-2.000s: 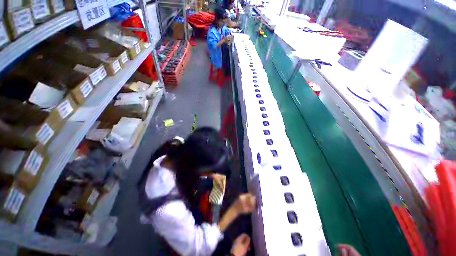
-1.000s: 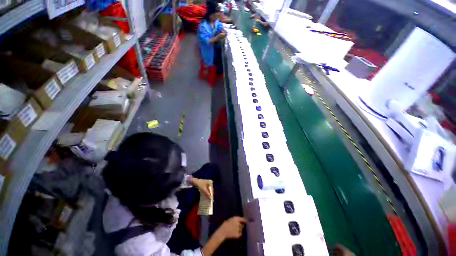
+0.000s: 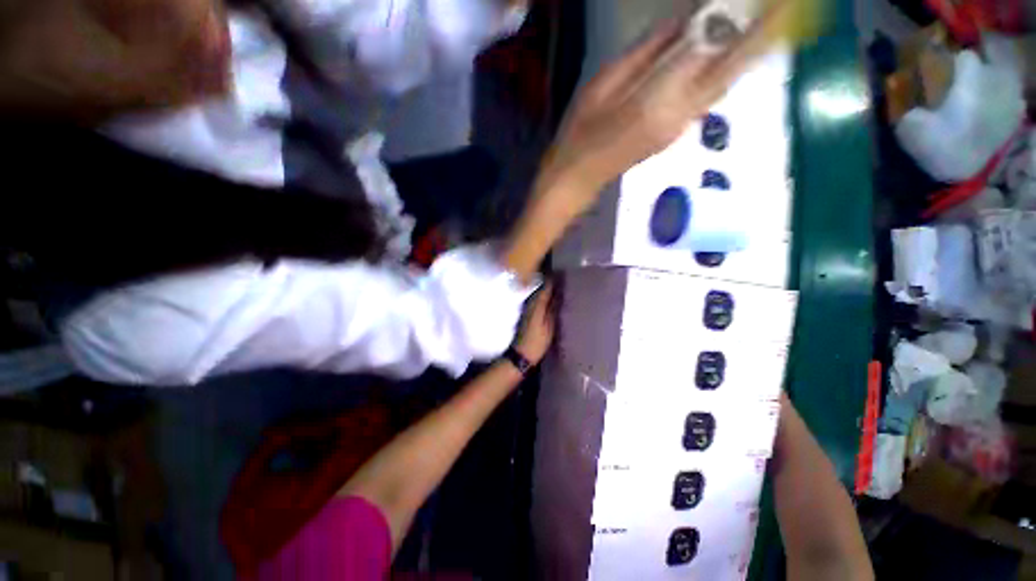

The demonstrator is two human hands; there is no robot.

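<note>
White watch boxes [image 3: 653,392] form a long row, with black square watch pictures on top. My left hand [image 3: 537,326], bare with a dark wristband, lies against the row's left side; its fingers are partly hidden and its grip is unclear. My right forearm comes up from the bottom right. My right hand [image 3: 784,426] is at the row's right edge, mostly hidden behind the boxes. A blue oval item [image 3: 670,216], maybe a tape roll, lies on the boxes with a pale piece beside it.
A coworker's white-sleeved arm [image 3: 398,312] reaches across from the left, the blurred hand [image 3: 636,108] over the far boxes. A blurred yellow item [image 3: 801,20] is near its fingertips. The green belt [image 3: 835,227] runs right of the row. A red stool [image 3: 301,454] is lower left.
The view has swung down and closer to the boxes. My left arm has come into view at the row's left side, and more of my right arm shows. The coworker's arm now reaches over the row.
</note>
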